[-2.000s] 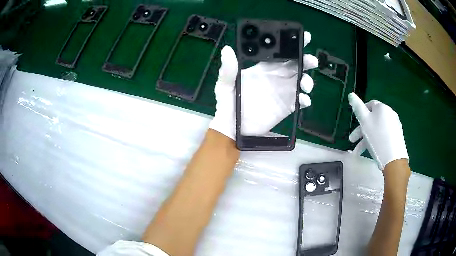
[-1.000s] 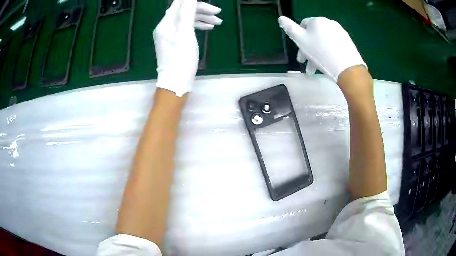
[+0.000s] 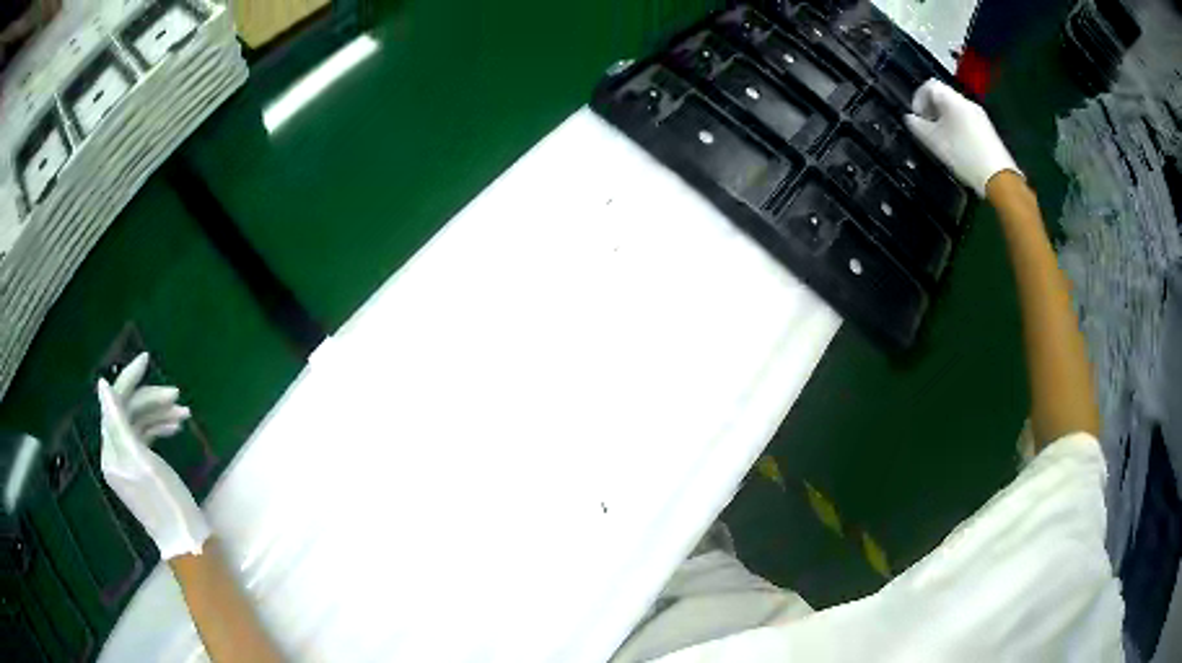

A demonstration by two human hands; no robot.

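Note:
A black blister tray [image 3: 791,143] with moulded phone-shaped pockets lies at the upper right, over the end of the white foam sheet [image 3: 519,376]. My right hand [image 3: 957,135], in a white glove, is at the tray's far right edge with its fingers bent; whether it holds anything cannot be told. My left hand [image 3: 145,453], in a white glove, is at the lower left with fingers apart and empty, over or beside a dark phone middle frame [image 3: 117,528] on the green table. More dark frames lie at the left edge, partly cut off.
Stacked white foam trays [image 3: 123,156] stand at the upper left. A black strip [image 3: 246,259] crosses the green table [image 3: 428,117]. Grey-white floppy sheets [image 3: 1125,246] are piled at the right edge. Yellow marks [image 3: 823,508] show on the green floor below the table edge.
The view has swung right. My right hand has moved to the black tray; my left hand is now low at the left. The frame that lay on the foam sheet is no longer seen there.

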